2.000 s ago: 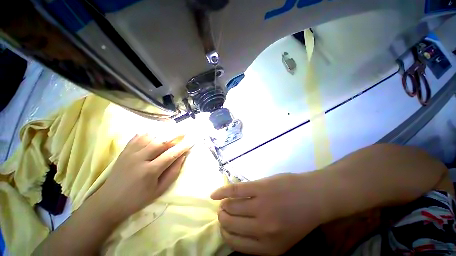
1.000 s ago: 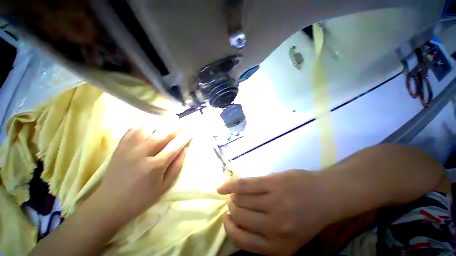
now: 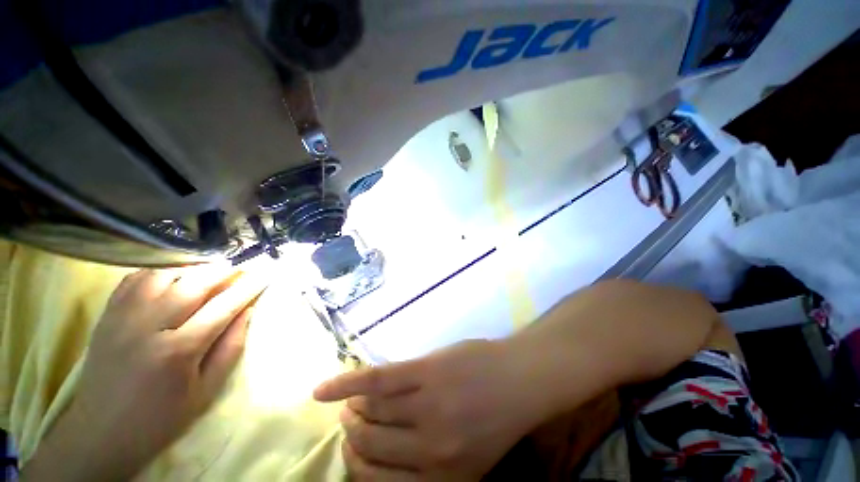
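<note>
Yellow fabric (image 3: 283, 442) lies under both hands at the left and front, washed out by glare near the needle. My left hand (image 3: 156, 348) lies palm down on it, left of the needle area, thumb apart from the fingers. My right hand (image 3: 434, 400) is curled at the fabric's right edge, index finger extended, the other fingers closed on the cloth. A small shiny metal binder attachment (image 3: 344, 344) sits just beyond my right fingertips. A narrow pale-yellow strip (image 3: 497, 179) comes from behind the arm and passes behind my right forearm. The needle tip is lost in glare.
The white JACK machine head (image 3: 396, 89) hangs over the work. A silvery oval part (image 3: 459, 151) lies on the bed. Bronze-handled shears (image 3: 655, 184) lie by the control panel (image 3: 693, 146). White material (image 3: 802, 212) is at the far right.
The view has turned, so the machine, hands and cloth appear further left and more shows at the right. Both hands stay in nearly the same place relative to the machine.
</note>
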